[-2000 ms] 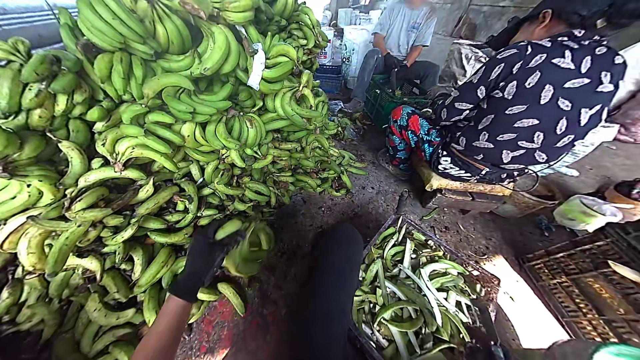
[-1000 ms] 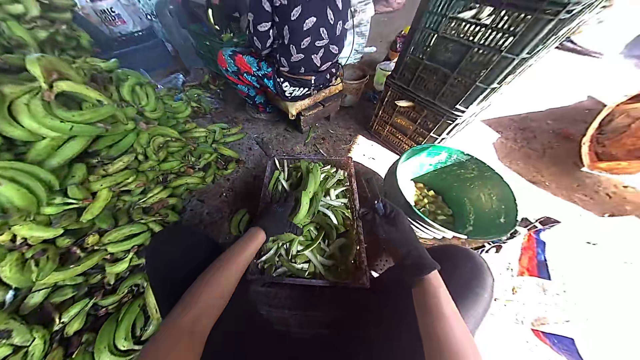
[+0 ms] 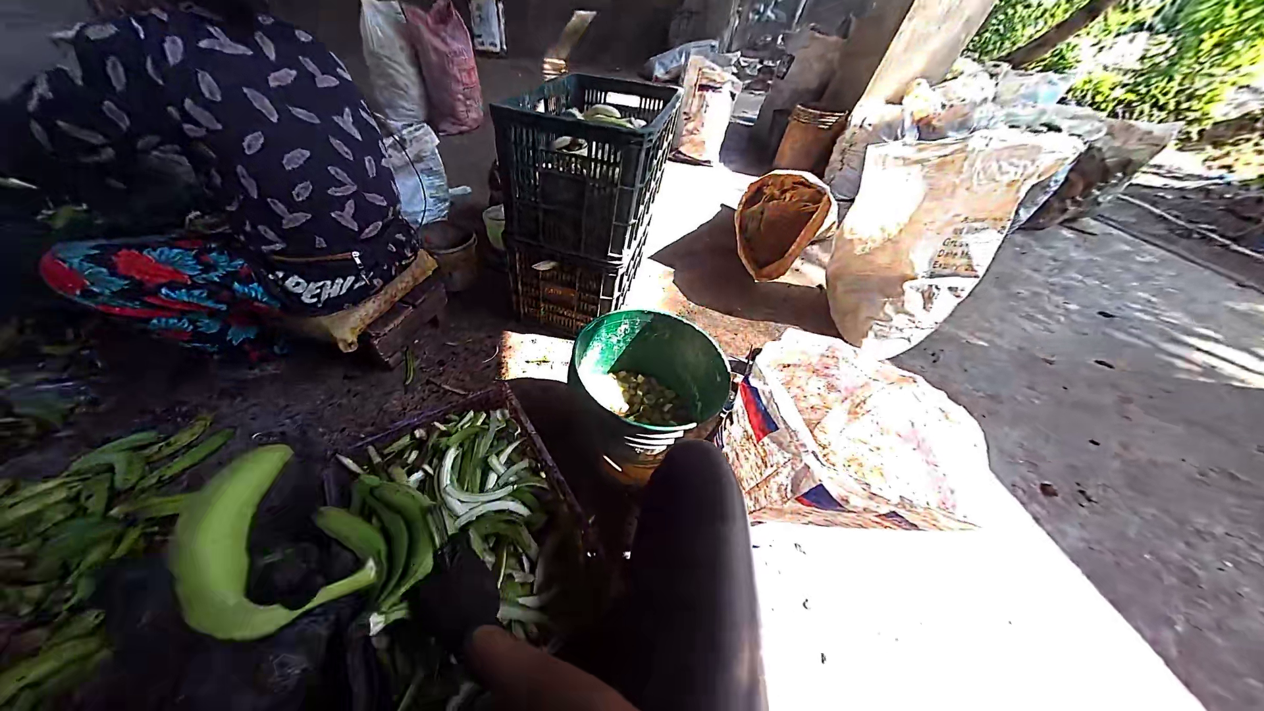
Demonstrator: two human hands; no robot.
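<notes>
Low in the view, my right hand (image 3: 456,597), in a black glove, is against a small bunch of green bananas or plantains (image 3: 400,538) and appears closed on it; shadow hides its fingers. One large curved fruit (image 3: 222,553) reaches left from the bunch over my dark-clothed left leg. My left hand cannot be made out against the dark area there. Beneath and beyond the bunch is a crate (image 3: 543,444) with green and whitish peels (image 3: 484,484). A green bucket (image 3: 706,351) with cut pieces (image 3: 647,398) inside stands beyond my right knee.
A person (image 3: 286,148) in a leaf-patterned top sits at the upper left on a low seat (image 3: 400,321). Stacked plastic crates (image 3: 573,197) stand behind the bucket. A printed sack (image 3: 859,434) lies right of it. More green fruit (image 3: 59,543) is at the left edge.
The view has swung to the right. The bunch, over the middle of the peel crate a second ago, is now at its left side. My right hand, earlier apart at the crate's right, is now by the bunch.
</notes>
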